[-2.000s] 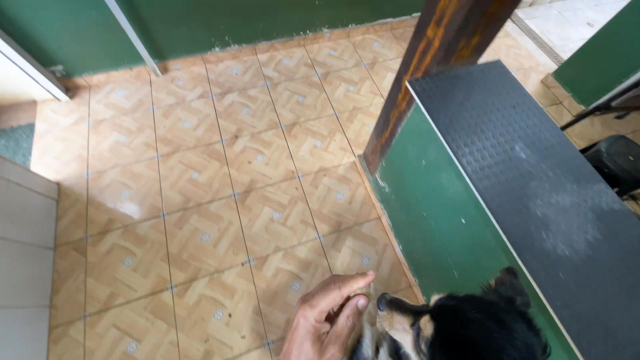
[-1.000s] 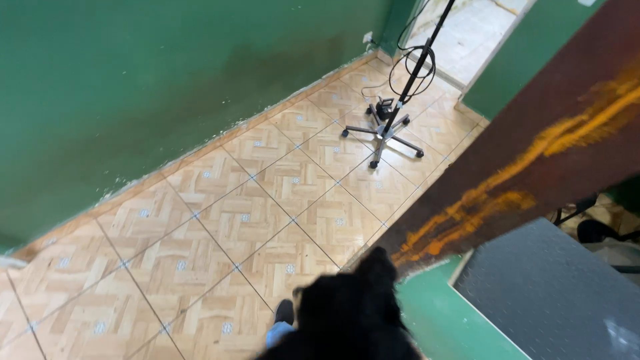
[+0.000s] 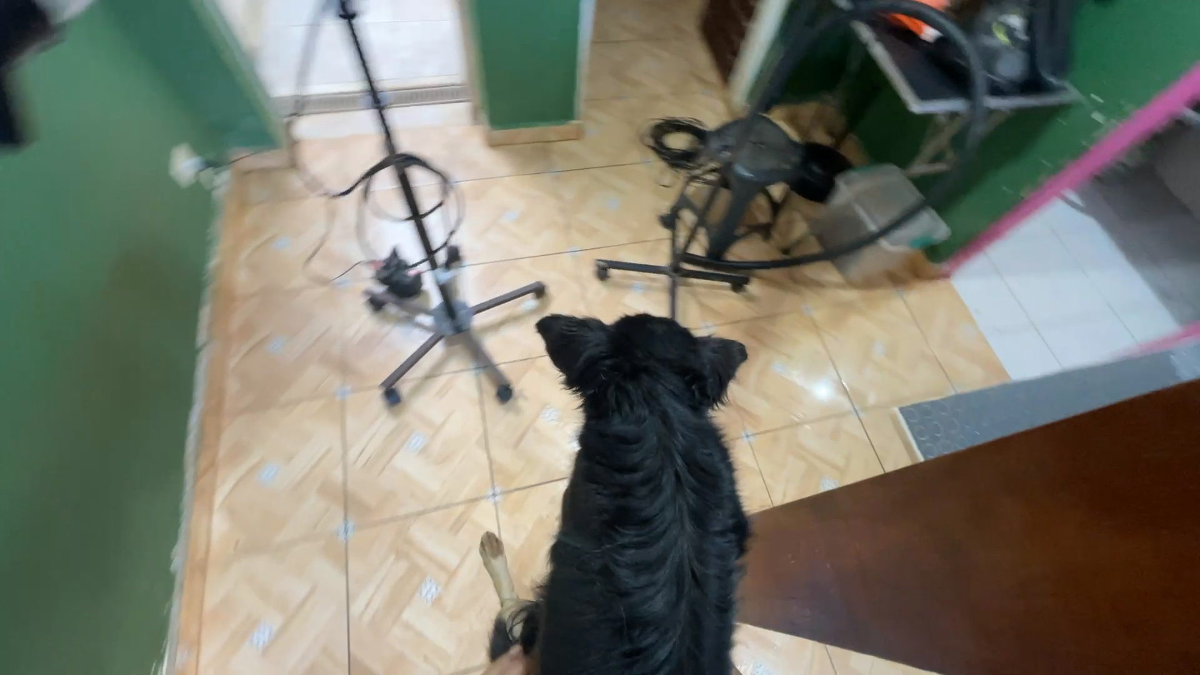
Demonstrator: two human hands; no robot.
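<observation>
A black-coated dog fills the lower middle of the head view, seen from behind and above with its ears out to the sides. One tan-ended leg sticks out on its left. At the bottom edge, beside the base of that leg, a small blurred piece of my left hand shows against the dog; its fingers are hidden, so its grip cannot be told. My right hand is out of view.
A wheeled stand with looped cables is ahead on the left; a second wheeled base with a black hose lies beyond the dog. A brown wooden post crosses at right. Green wall runs along the left.
The view has swung far from the black-topped counter towards the wheeled stands. My left hand, plainly visible two seconds ago near the dog's muzzle, now shows only as a sliver at the bottom edge.
</observation>
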